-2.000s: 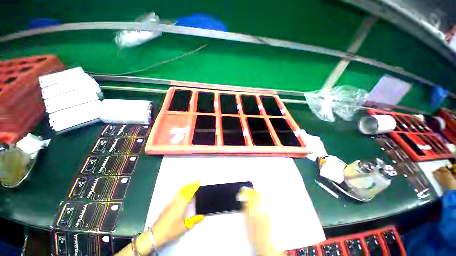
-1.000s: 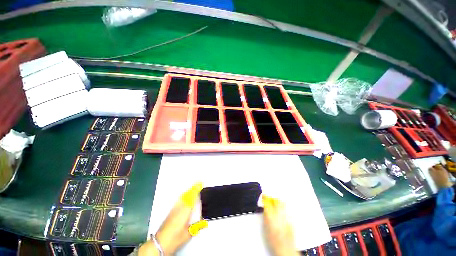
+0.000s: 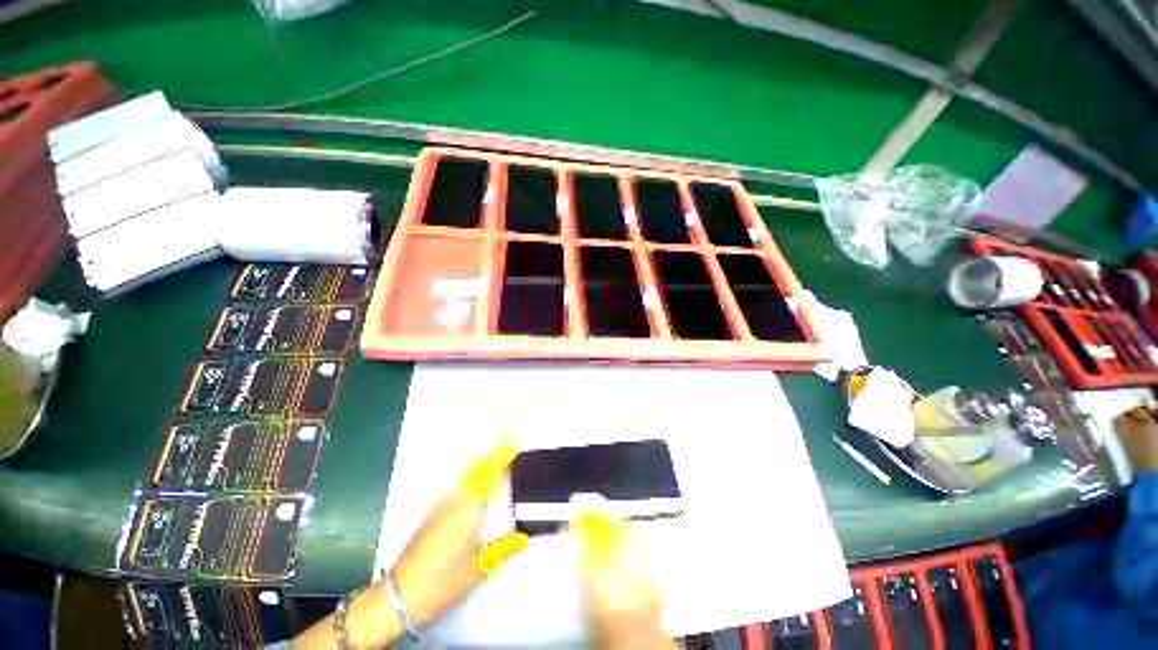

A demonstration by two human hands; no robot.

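A glossy black phone unit [image 3: 603, 472] lies level over the white work sheet [image 3: 737, 546], with a pale strip along its near edge. My left hand [image 3: 445, 552], with yellow finger cots, grips its left end between thumb and finger. My right hand [image 3: 616, 571] is blurred; its yellow-tipped finger touches the near edge around the middle. Whether it grips is unclear. Behind the sheet stands an orange-red phone tray [image 3: 584, 352] with black units in its pockets; the front left pocket holds only a small white tray label [image 3: 455, 300].
Printed films [image 3: 235, 457] run in a column at left, below white rolls or wipes [image 3: 299, 225]. At right are a dish [image 3: 933, 476] with white wads, a scraper stick [image 3: 862, 458] and a clear bag [image 3: 895, 216]. Another tray [image 3: 1003, 571] is at front right. A blue sleeve shows at far right.
My right hand has moved from the phone unit's right end to its near edge. A pale strip now shows there. My left hand keeps its hold on the left end. The camera view has shifted slightly.
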